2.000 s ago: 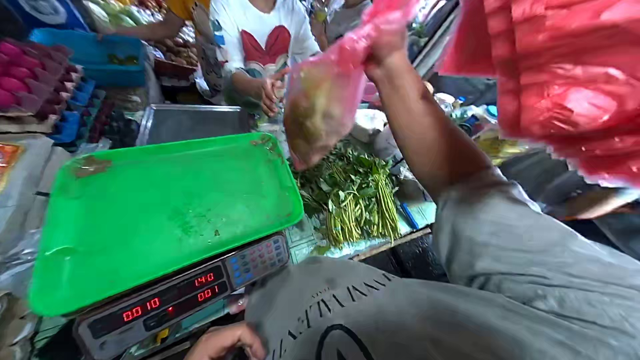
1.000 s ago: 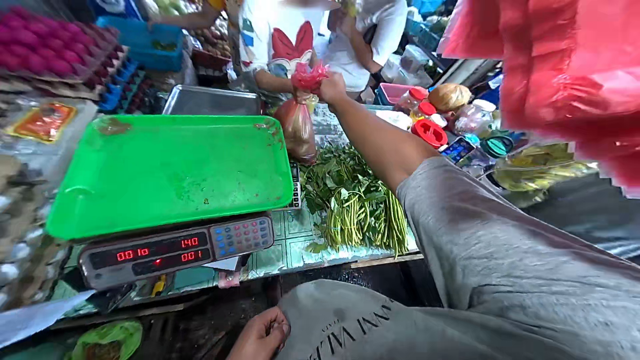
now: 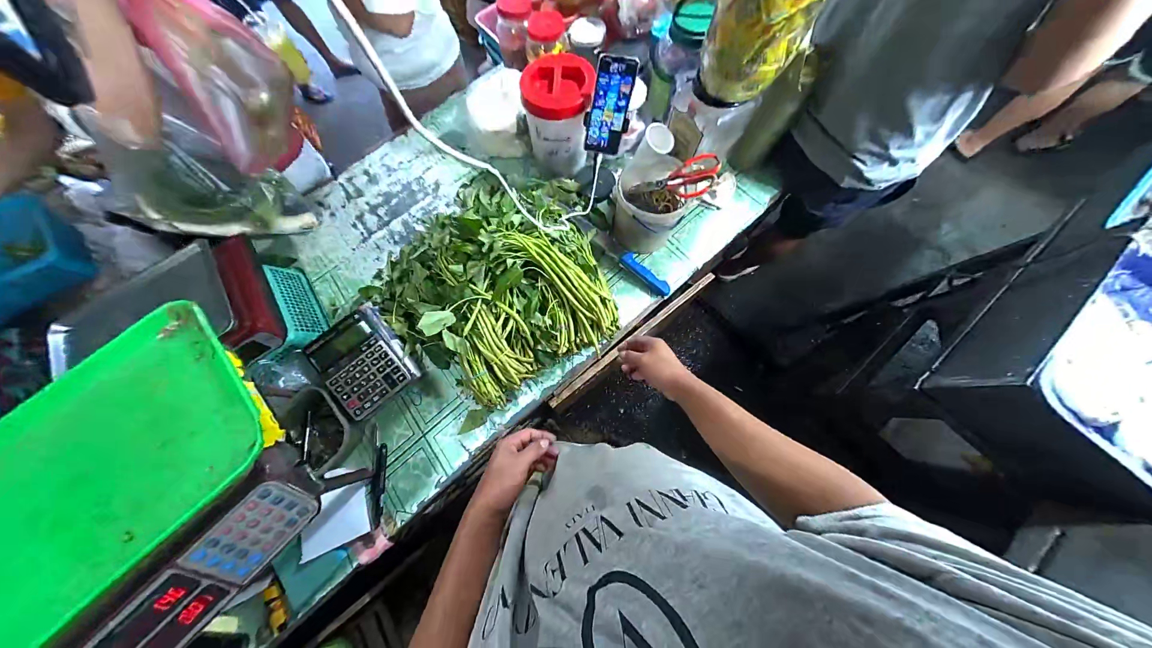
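Observation:
My left hand [image 3: 520, 463] is at the hem of my grey shirt [image 3: 630, 540], its fingers bent against the cloth; whether it grips the cloth is unclear. My right hand [image 3: 652, 362] hangs just off the table's wooden edge, fingers loosely curled, with nothing visible in it. Beyond both hands, bundles of leafy green vegetable stalks [image 3: 540, 288] lie on the green patterned tabletop [image 3: 432, 450]. A desk calculator [image 3: 362, 363] leans left of the stalks. The green tray [image 3: 117, 468] of a digital scale [image 3: 243, 540] fills the lower left.
A blue-handled knife [image 3: 643, 273] lies near the table edge beside a tub [image 3: 643, 216] with red-handled scissors [image 3: 693, 175]. Behind are a phone [image 3: 612, 103], a red-lidded jar [image 3: 556, 108] and a white cable [image 3: 432, 139]. People stand across the table and at upper right. A person's arm is by plastic bags [image 3: 225, 99] upper left.
My right hand, earlier holding out a filled pink plastic bag, has let go of it and come back to the near table edge. The view has swung to the right.

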